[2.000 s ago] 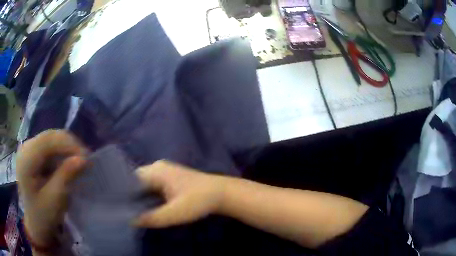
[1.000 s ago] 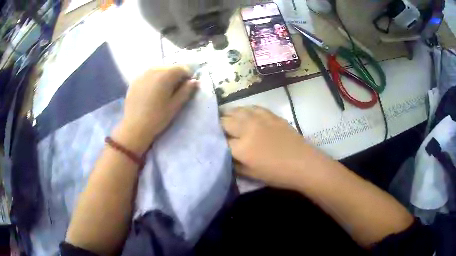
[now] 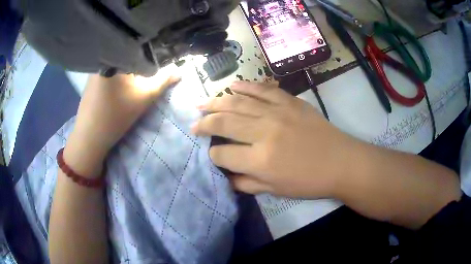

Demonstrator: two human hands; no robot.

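Observation:
The pale grey-blue quilted lining (image 3: 170, 175) runs from the needle area down over the table edge, with a dark shell panel (image 3: 38, 111) showing at the left and dark cloth under its right edge. The sewing machine head (image 3: 124, 36) is above, its needle area brightly lit. My left hand (image 3: 121, 103) lies on the lining close to the needle, its fingertips lost in glare and partly behind the head. My right hand (image 3: 273, 139) lies at the lining's right edge with fingers slightly spread; whether it grips the cloth is unclear.
A smartphone (image 3: 289, 36) with a lit screen lies behind my right hand, its black cable (image 3: 317, 95) running forward. Right of it are a long dark pen-like tool (image 3: 364, 69) and scissors with red and green handles (image 3: 395, 77). A printed ruler scale (image 3: 408, 126) marks the white table.
The view has moved closer to the machine head. Since the earliest frame, both hands have moved from the lap area to the needle, and the quilted lining now lies there.

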